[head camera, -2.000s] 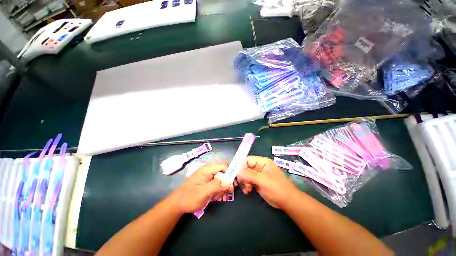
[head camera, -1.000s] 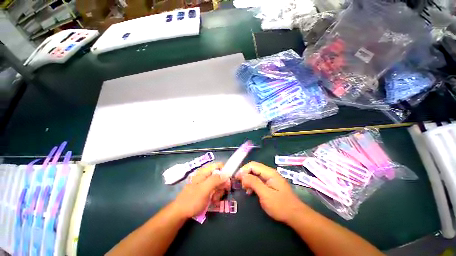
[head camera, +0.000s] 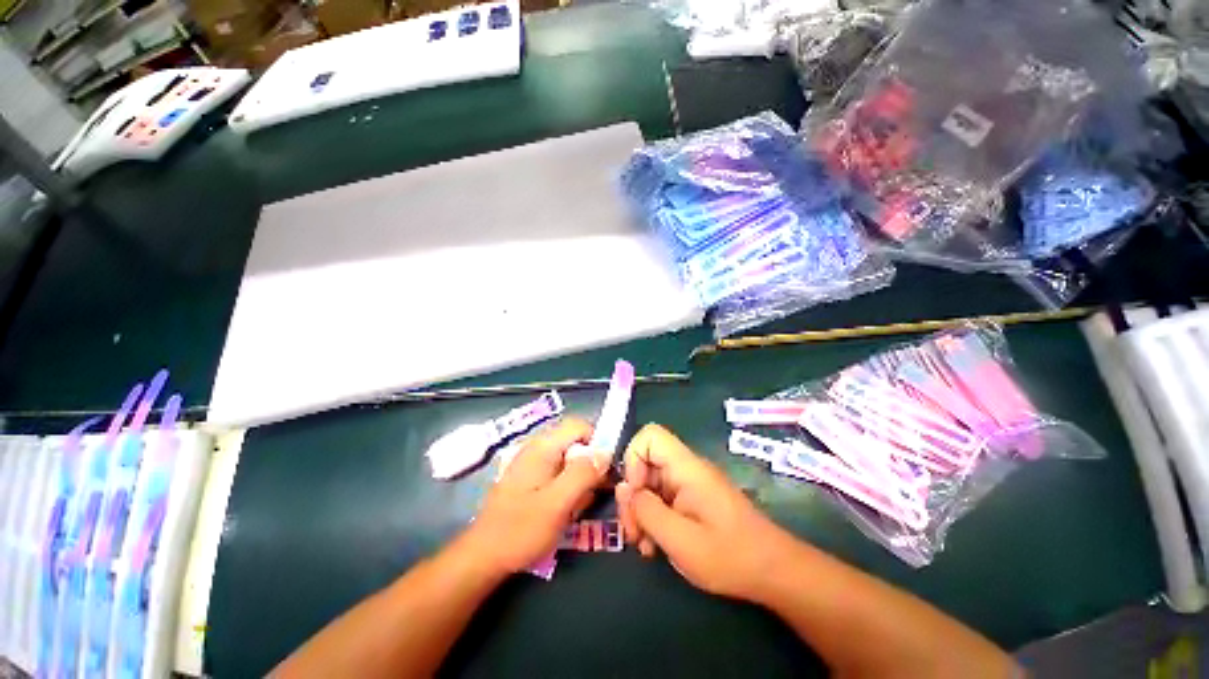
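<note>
My left hand holds a long pink-purple strap piece that points up and away from the fingers. The strap's lower end is hidden in the fingertips. My right hand is close beside it, its fingertips curled together near the strap's lower end; I cannot tell whether they hold a small part. A buckle-side strap piece lies on the mat below the hands, partly covered. A pale watch head with one strap fitted lies on the mat to the left of my left hand.
A white foam sheet lies behind the hands. A clear bag of pink straps is at right, with a bag of blue-purple straps behind it. A foam tray with blue-purple straps is at left. Another white foam piece is at far right.
The strap in my left hand stands more upright and its tip has moved left. My right fingertips have curled closer together near its lower end.
</note>
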